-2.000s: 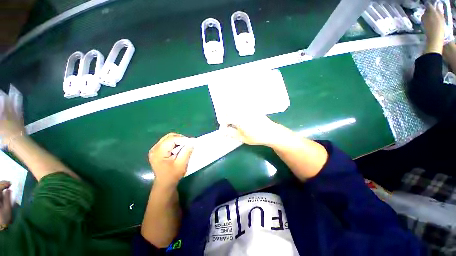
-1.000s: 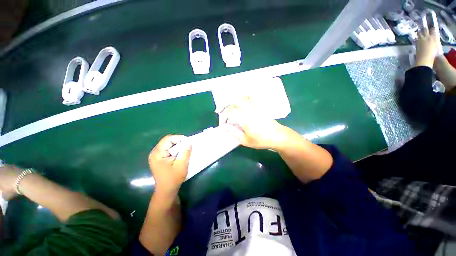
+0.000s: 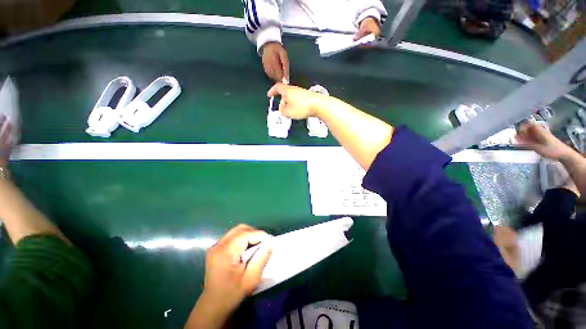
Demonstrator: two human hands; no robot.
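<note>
My left hand point(image 3: 234, 266) grips a white foam sleeve point(image 3: 302, 254) at its near end, low over the green table. The sleeve's far end is slightly open and points right. My right hand point(image 3: 295, 101) reaches over the belt to the top of a white looped part point(image 3: 278, 123). My fingers cover its upper end, so I cannot tell if they grip it. A second looped part point(image 3: 317, 125) lies just right of it, partly behind my hand. A stack of white sheets point(image 3: 344, 189) lies by the belt edge, partly under my right arm.
Across the belt, another person's hand point(image 3: 275, 61) touches or nearly touches my fingertips; their other hand holds a white sleeve point(image 3: 344, 43). Two looped parts point(image 3: 151, 106) lie on the belt at left. People work on both sides. A grey metal bar point(image 3: 514, 106) slants at right above bubble wrap point(image 3: 504, 189).
My right hand has left the sleeve and moved forward to the belt. My left hand still holds the sleeve, now lower in view. A person's hands across the belt have come into view.
</note>
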